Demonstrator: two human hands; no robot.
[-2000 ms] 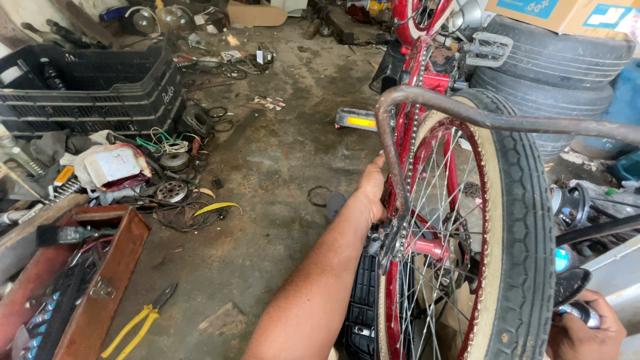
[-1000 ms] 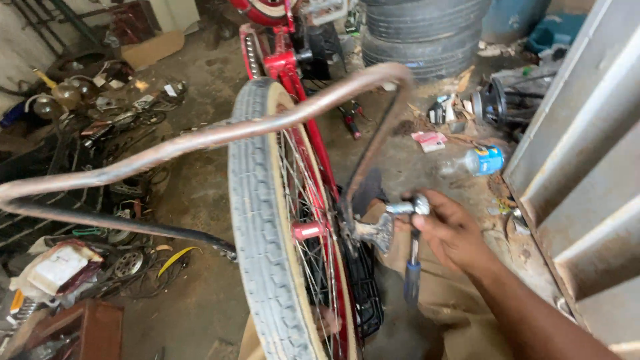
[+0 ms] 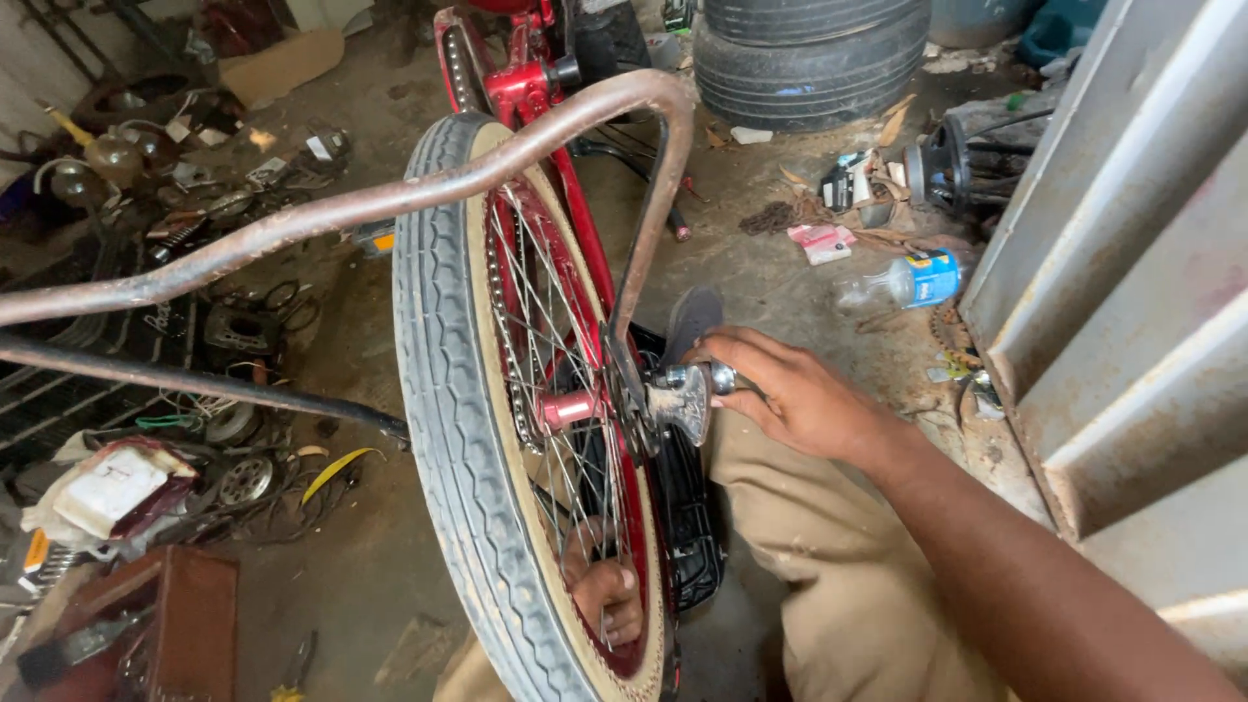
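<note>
A red bicycle's spoked wheel with a grey-treaded, cream-walled tire stands upright before me. Around it runs a bent, worn metal tube, its end at the pink-red hub. My right hand has its fingers around a chrome socket at the axle, beside a flared metal piece; the tool's handle does not show. Seen through the spokes, my left hand has its fingers curled at the lower rim, partly hidden by the wheel.
Stacked tires stand behind. A plastic bottle lies by the ribbed metal door at right. At left are a black crate, loose parts, and a reddish tool box; pliers lie near it.
The view has swung to the right since two seconds ago. One second ago my right hand held a socket tool with a blue handle hanging below; that handle is now out of sight.
</note>
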